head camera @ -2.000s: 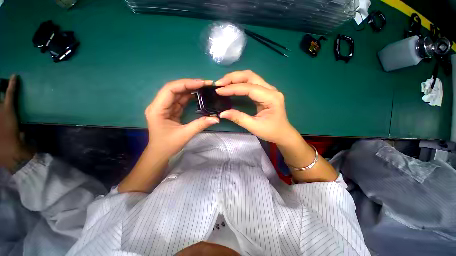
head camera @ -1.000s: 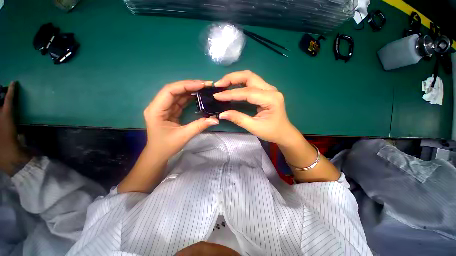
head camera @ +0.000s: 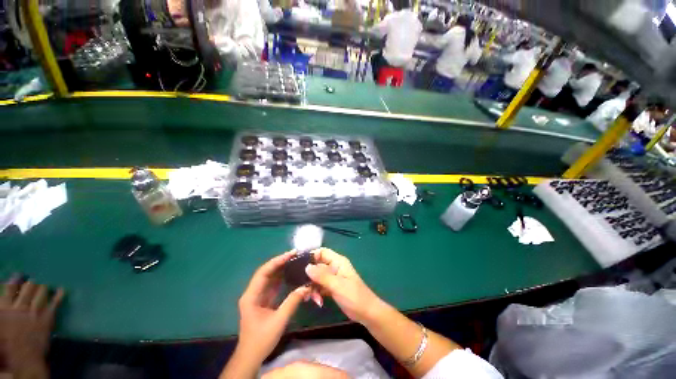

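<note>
My left hand (head camera: pixel 261 305) and my right hand (head camera: pixel 343 283) hold a dark watch head (head camera: pixel 299 269) between them above the green bench, just below the white round pad (head camera: pixel 307 237). The fingers cover its edges, and blur hides its detail. Thin black tweezers (head camera: pixel 337 231) lie right of the pad. A loose module with a gold-orange patch (head camera: pixel 379 227) and an empty black frame (head camera: pixel 407 223) lie further right.
Stacked blister trays (head camera: pixel 307 204) stand behind the pad. A glass bottle (head camera: pixel 156 198) and dark watch heads (head camera: pixel 138 253) are at left. A dispenser bottle (head camera: pixel 462 210), white wipe (head camera: pixel 531 231) and white foam tray (head camera: pixel 609 223) are at right. Another person's hand (head camera: pixel 26 322) rests at far left.
The view has tilted up, showing the trays, the line and people beyond. Both hands still hold the watch head; my right fingers have shifted on its face.
</note>
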